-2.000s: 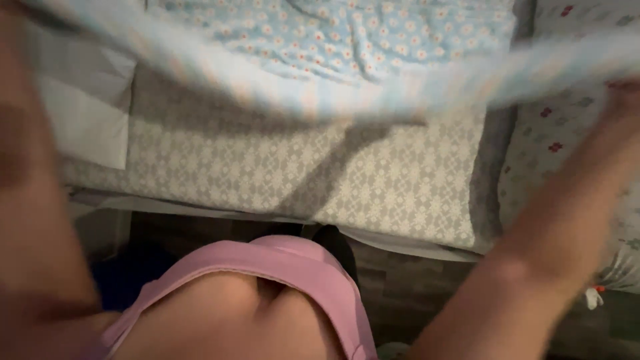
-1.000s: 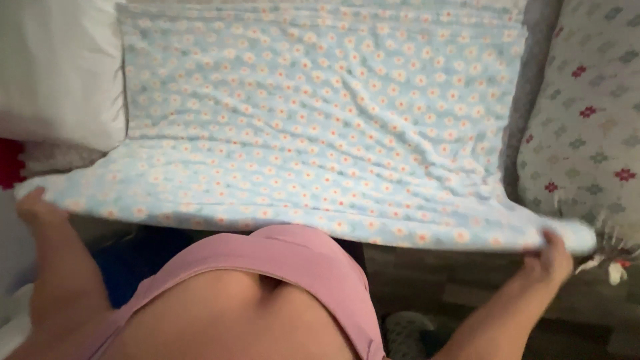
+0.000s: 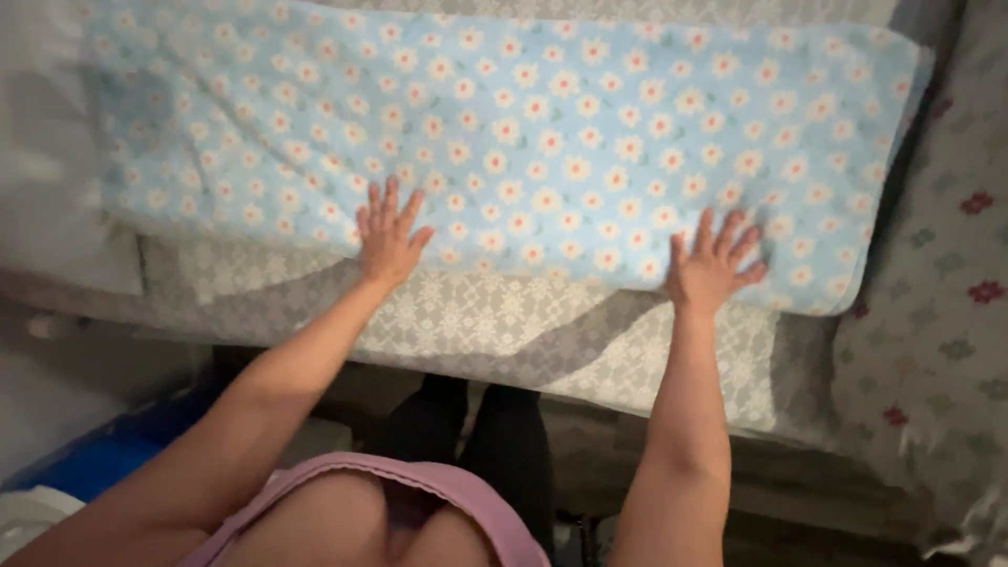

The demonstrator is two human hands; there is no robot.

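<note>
A light blue blanket (image 3: 551, 142) with a daisy print lies folded in a long band across a bed with a grey and white patterned sheet (image 3: 488, 315). My left hand (image 3: 391, 236) rests palm down, fingers spread, on the blanket's near edge, left of the middle. Toward the blanket's right end, my right hand (image 3: 713, 260) lies on the same near edge, its fingers also spread and slightly blurred. Neither hand grips the cloth. Creases run across the blanket's left part.
White bedding (image 3: 47, 173) is at the far left. A cover with red and green flowers (image 3: 929, 339) lies along the right side. Below the bed's near edge are a blue object (image 3: 94, 465) at the left and the dark floor (image 3: 795, 480).
One second ago both hands held the blanket's near edge, spread wide beyond the bed's edge. The blanket now lies as a narrower folded band, and my hands are closer together, flat on it.
</note>
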